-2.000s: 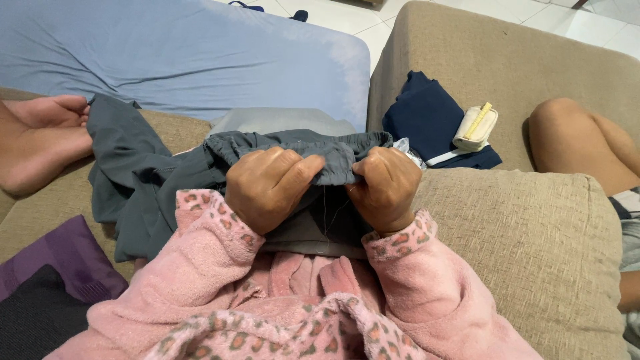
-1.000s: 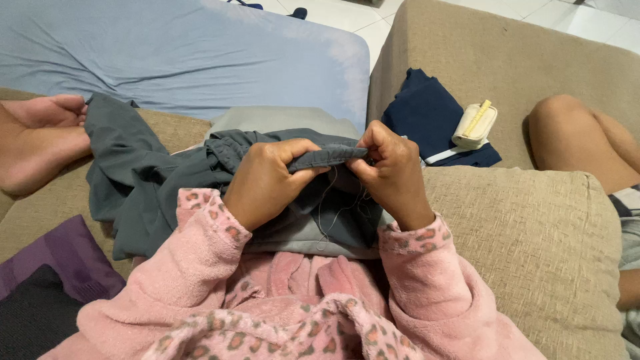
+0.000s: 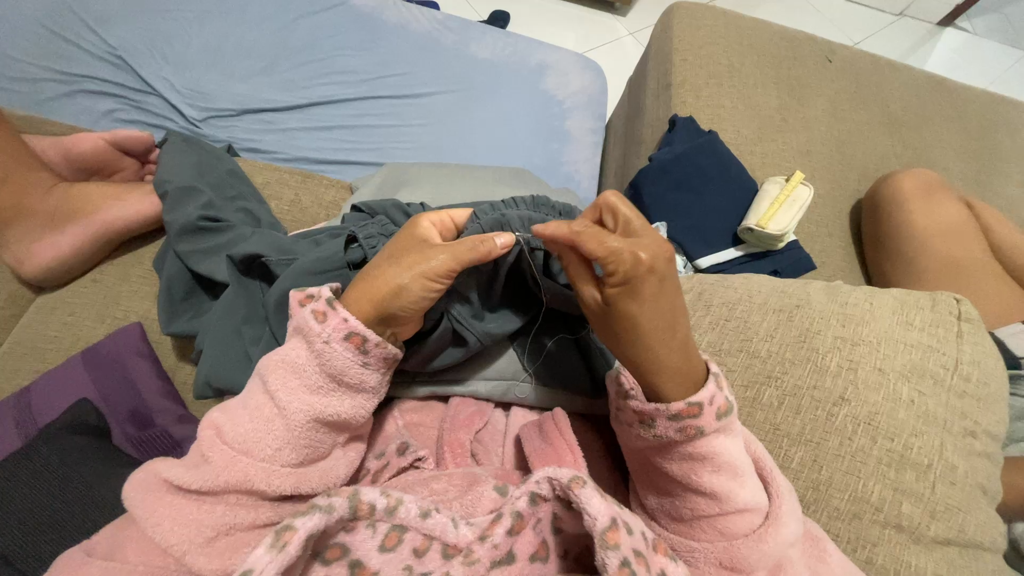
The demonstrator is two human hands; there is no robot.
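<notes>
A dark grey garment [image 3: 248, 268] with a gathered elastic waistband [image 3: 520, 210] lies across my lap. My left hand [image 3: 424, 264] grips the waistband between thumb and fingers. Close to its thumb tip, my right hand [image 3: 620, 272] pinches a thin sewing needle [image 3: 524, 234] at the cloth, thumb and index finger together. A pale thread [image 3: 544, 300] hangs in a loose loop between the hands, over the dark cloth. The needle's far tip is too small to make out.
Right of my hands, a cream pouch [image 3: 780, 212] with a yellow measuring tape [image 3: 781, 200] rests on folded navy cloth [image 3: 696, 192]. A beige cushion [image 3: 840, 400] adjoins my right arm. Another person's knee [image 3: 920, 224] is at right; a bare foot [image 3: 88, 200] touches the garment at left.
Both hands held the waistband two seconds ago. My right hand has since come off the band's edge and now pinches the needle. More of the thread shows.
</notes>
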